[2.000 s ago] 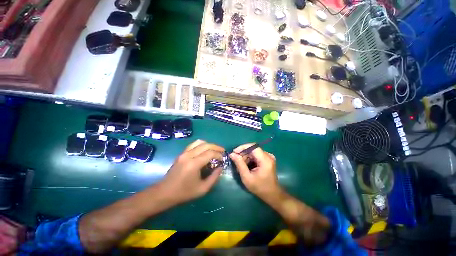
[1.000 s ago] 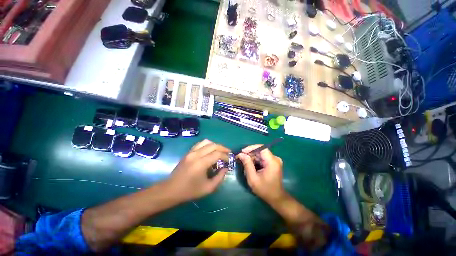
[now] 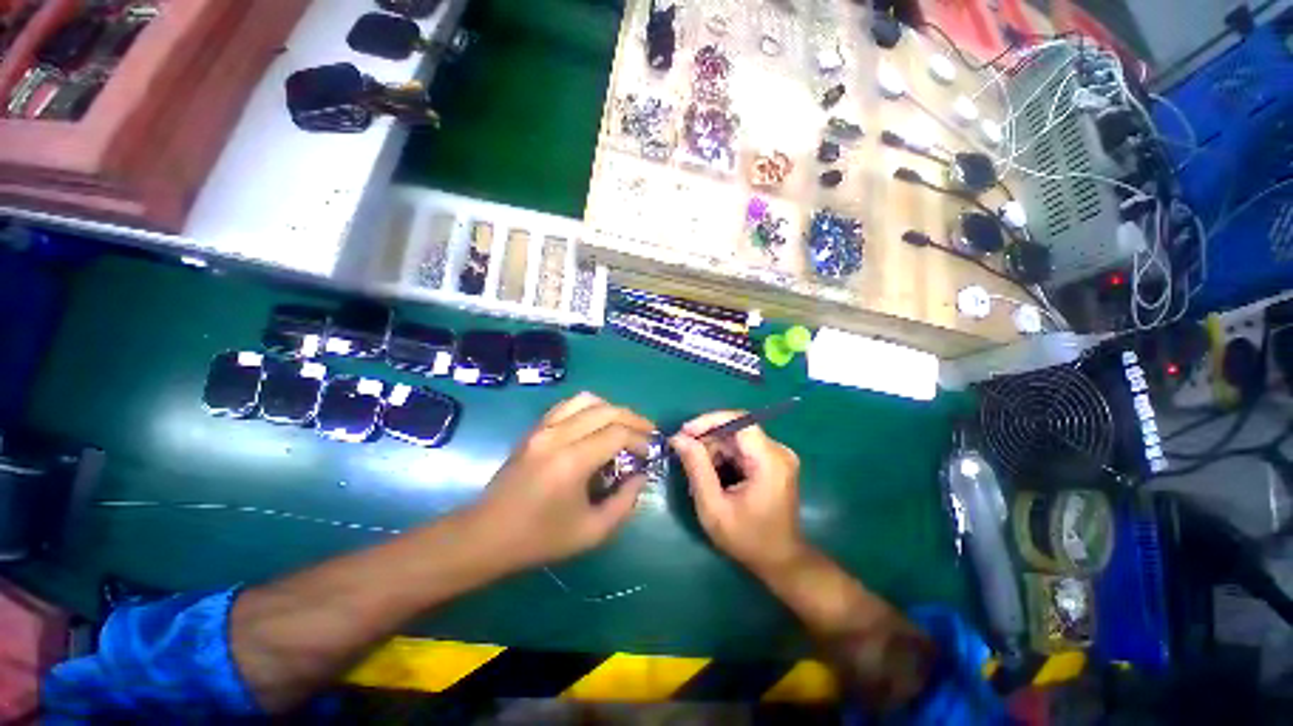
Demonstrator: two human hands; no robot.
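Observation:
My left hand [image 3: 564, 475] holds a small smartwatch unit [image 3: 631, 462] with metallic inner parts showing between the fingertips. My right hand [image 3: 740, 489] grips a slim dark tool, perhaps tweezers [image 3: 752, 416], like a pen; its rear end points up and right. The right fingertips are right beside the unit, and the tool's working tip is too small and hidden to tell. Both hands are bare and are just above the green mat [image 3: 468, 532].
Two rows of black watch units [image 3: 348, 407] lie left of my hands. A compartment tray [image 3: 468, 305], thin spare tools [image 3: 681, 329], green-topped items [image 3: 786, 345] and a wooden parts board [image 3: 794, 295] are beyond. A grey cylinder [image 3: 983, 532], black fan [image 3: 1047, 423] and tape roll [image 3: 1066, 528] are at right.
The view has shifted, so the bench things sit slightly further right than in the earliest frame. The tool in my right hand has tilted a little flatter since one second ago.

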